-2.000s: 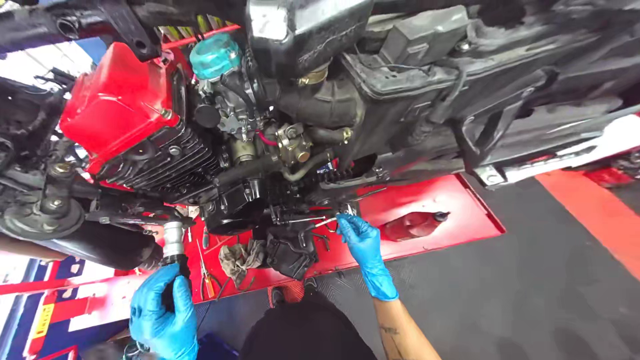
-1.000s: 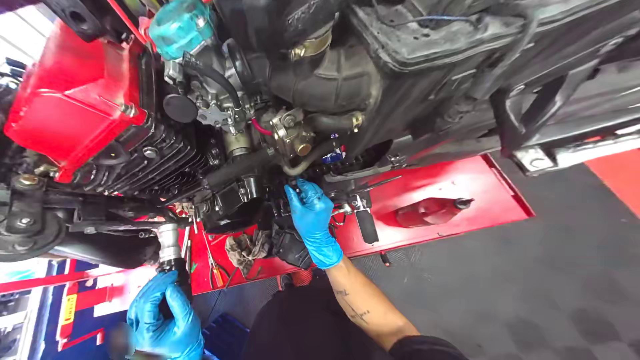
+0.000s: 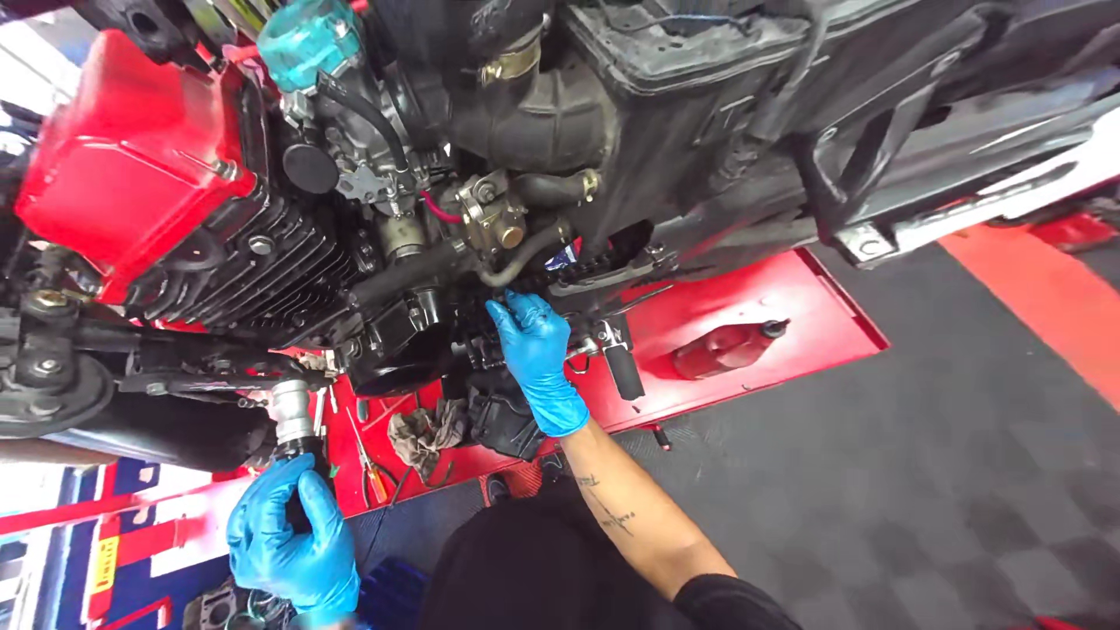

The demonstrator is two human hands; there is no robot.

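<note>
At the lower left, my left hand [image 3: 296,538], in a blue glove, is closed around the black lower part of a silver-topped cylindrical part or tool [image 3: 292,411], its top against the underside of the motorcycle frame. My gloved right hand [image 3: 535,354] reaches up to the engine's lower side, just below a bent rubber hose [image 3: 522,260]; its fingertips touch dark parts there, and whether they hold anything cannot be seen. The finned engine cylinder [image 3: 254,254] with its red cover [image 3: 131,162] fills the left. A teal-capped carburetor [image 3: 308,44] stands beside it, and a black airbox [image 3: 682,114] lies to the right.
Beneath the motorcycle is a red lift platform [image 3: 840,324]. On it lie a red plastic bottle [image 3: 726,348], a crumpled rag [image 3: 424,437], black gloves or cloth [image 3: 503,416] and an orange-handled screwdriver [image 3: 376,481]. A black rubber footpeg [image 3: 623,372] juts out near my right forearm.
My right hand has moved left and up from beside the footpeg area to the engine's lower side. My left hand keeps its hold on the cylindrical part. The view has come closer to the engine.
</note>
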